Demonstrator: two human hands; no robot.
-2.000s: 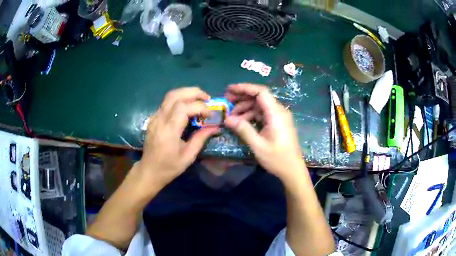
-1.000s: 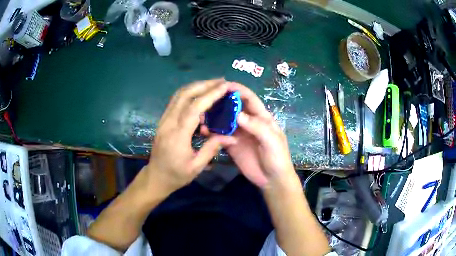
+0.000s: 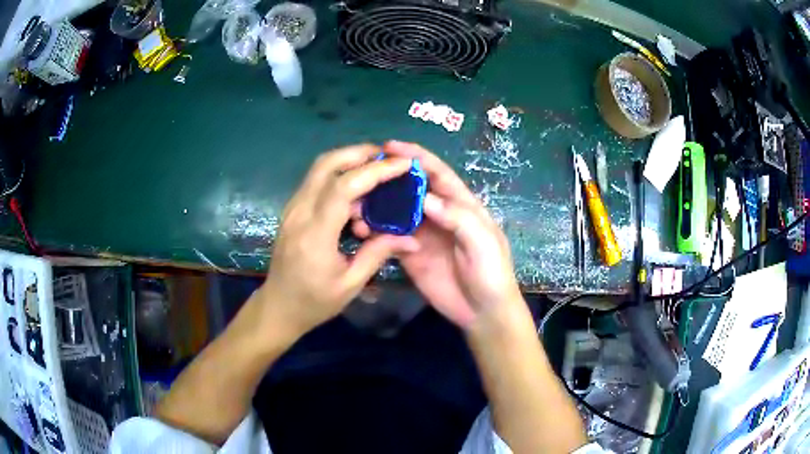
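Note:
A small blue watch case (image 3: 395, 202) is held above the front part of the green bench mat, its glossy black screen facing up. My left hand (image 3: 324, 235) holds it from the left, fingers over its top edge and thumb at its lower edge. My right hand (image 3: 462, 239) holds it from the right and partly behind, fingers around its right side. The case's underside and some fingertips are hidden.
A black fan (image 3: 417, 37) stands at the back. Pink-white stickers (image 3: 436, 115) lie behind my hands. An orange-handled knife (image 3: 601, 223), a tape roll with small parts (image 3: 632, 95) and a green tool (image 3: 691, 197) lie right. White trays (image 3: 35, 355) flank the bench.
The watch case has been turned over; its yellow and grey inner side showed earlier, now the black screen does. Since one second ago it is tilted slightly flatter.

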